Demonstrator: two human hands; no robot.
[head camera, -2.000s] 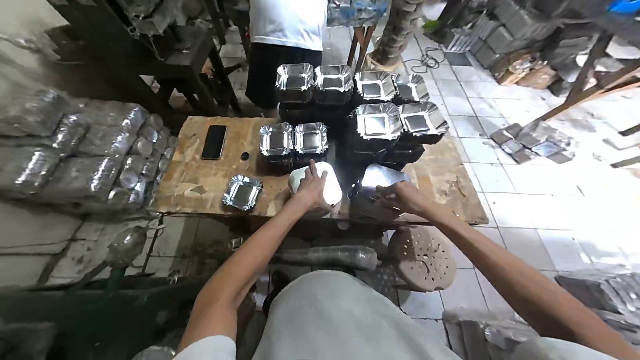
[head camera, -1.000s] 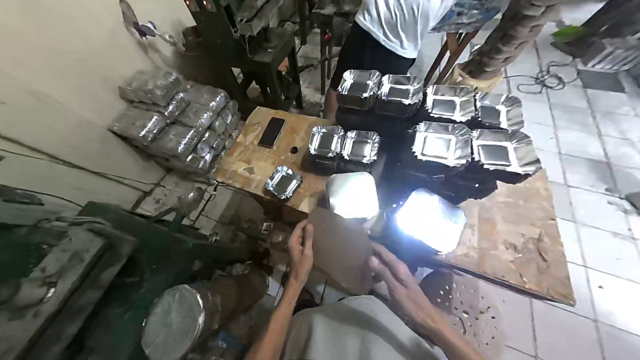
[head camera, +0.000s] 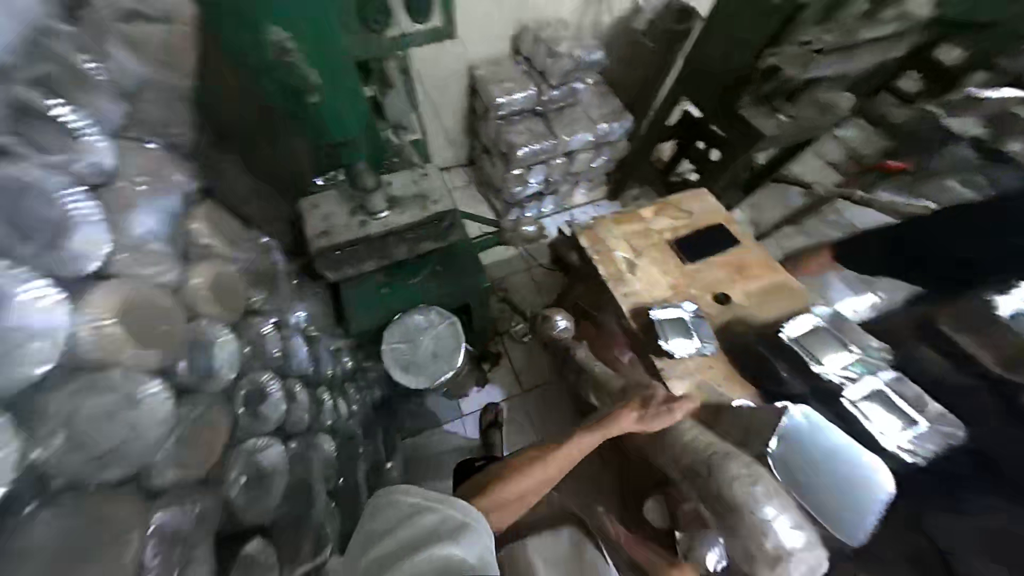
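Note:
My left hand (head camera: 660, 408) reaches over the near edge of the wooden table (head camera: 664, 232), beside a long wrapped roll (head camera: 736, 488). A dark brown sheet (head camera: 740, 424) lies just right of its fingers; whether they touch it is unclear. Blurred at the bottom edge is what looks like my right hand (head camera: 640, 552); its fingers cannot be made out. A pale rounded-square lid or sheet (head camera: 832, 472) lies right of the brown sheet. One square foil tray (head camera: 682, 330) sits on the table, with stacked foil trays (head camera: 888, 408) farther right.
A dark phone (head camera: 706, 242) lies on the table. Wrapped foil goods (head camera: 104, 416) pile up at the left, and more bundles (head camera: 552, 120) stand at the back. A green machine (head camera: 408, 264) stands beside a foil-topped round container (head camera: 424, 346). Another person's dark-sleeved arm (head camera: 936, 240) reaches in from the right.
The view has swung strongly to the left. One second ago both my hands held a brown sheet in front of the table; now my left hand is near the roll.

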